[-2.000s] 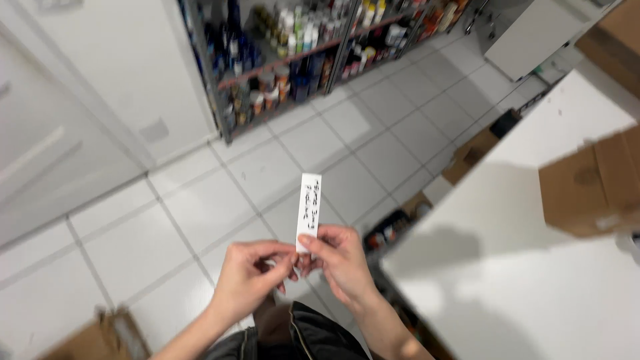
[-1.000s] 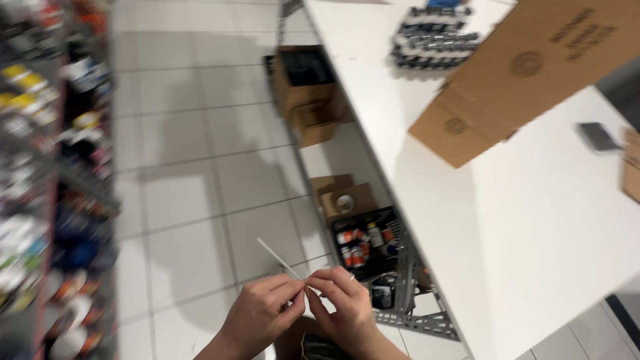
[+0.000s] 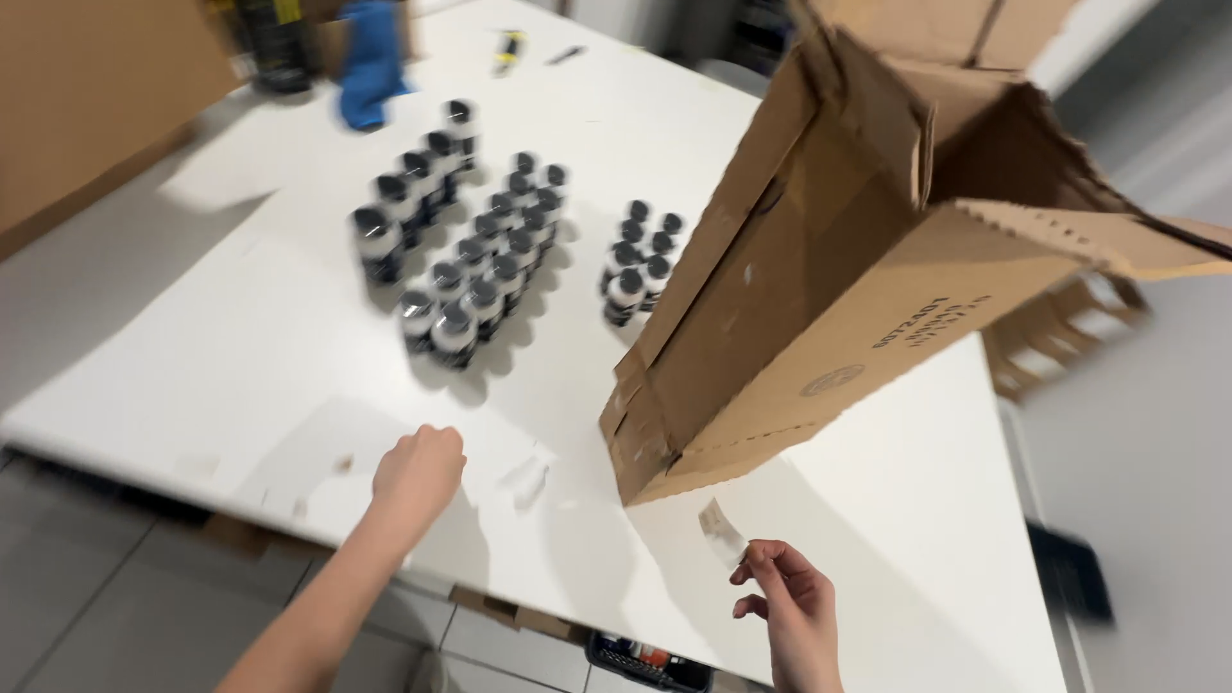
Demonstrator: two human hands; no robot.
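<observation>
My right hand point(image 3: 789, 602) pinches a small strip of whitish paper or label point(image 3: 720, 532) between thumb and fingertips over the white table point(image 3: 241, 366). My left hand point(image 3: 421, 472) is curled with its back up, low over the table's near part; whether it holds anything is hidden. Between the hands lies a crumpled translucent scrap point(image 3: 525, 481). A tall cardboard box point(image 3: 780, 318) with raised flaps stands beyond my right hand. Dark-capped small bottles stand in groups: a row point(image 3: 395, 207) at the left, a double row point(image 3: 481, 279) in the middle, a smaller group point(image 3: 640, 255) beside the box.
A large cardboard box point(image 3: 106, 106) is at the far left, near a blue cloth-like item point(image 3: 371, 63). A yellow and black tool point(image 3: 508, 50) lies at the back. Below the near edge is a black crate point(image 3: 650, 664); a cardboard divider point(image 3: 1068, 332) is at the right.
The view has swung to the table. My hands, together around a white strip before, are now wide apart, with a strip in the right one.
</observation>
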